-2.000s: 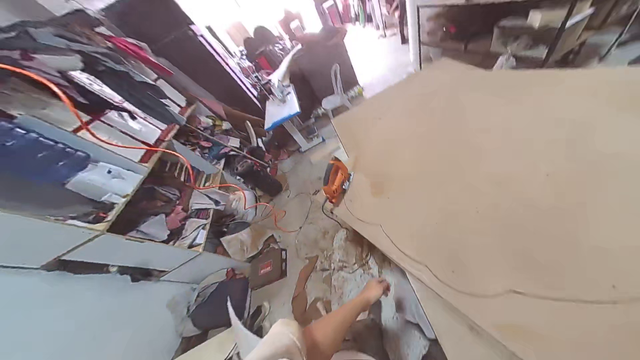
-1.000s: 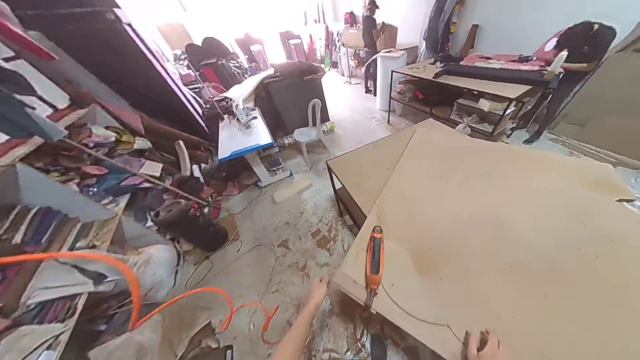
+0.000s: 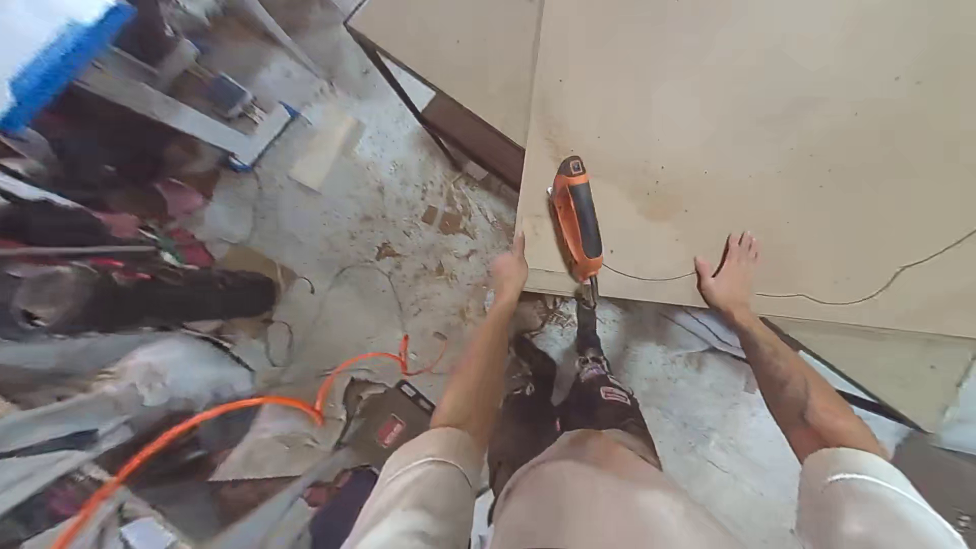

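A large tan fibreboard sheet (image 3: 732,145) lies in front of me over a table. On its near left corner rests an orange and black jigsaw (image 3: 578,221), its grip side up. From it a wavy dark line runs right across the sheet; whether it is a cut or a drawn line I cannot tell. My left hand (image 3: 511,267) is at the sheet's left edge, left of the jigsaw, with a finger raised along the edge. My right hand (image 3: 730,276) presses flat on the sheet near its front edge, over the line, fingers spread and holding nothing.
An orange coiled hose (image 3: 259,400) hangs at the lower left above cloth piles. A dark roll (image 3: 221,296) lies left. A board scrap (image 3: 328,152) and debris lie on the floor. A brown box (image 3: 389,427) stands by my legs. A blue-edged table (image 3: 69,69) is at the upper left.
The view has swung strongly down to the sheet. My right hand, out of view two seconds ago, appeared at the sheet's front edge and now lies flat. My left hand has come to the sheet's left edge.
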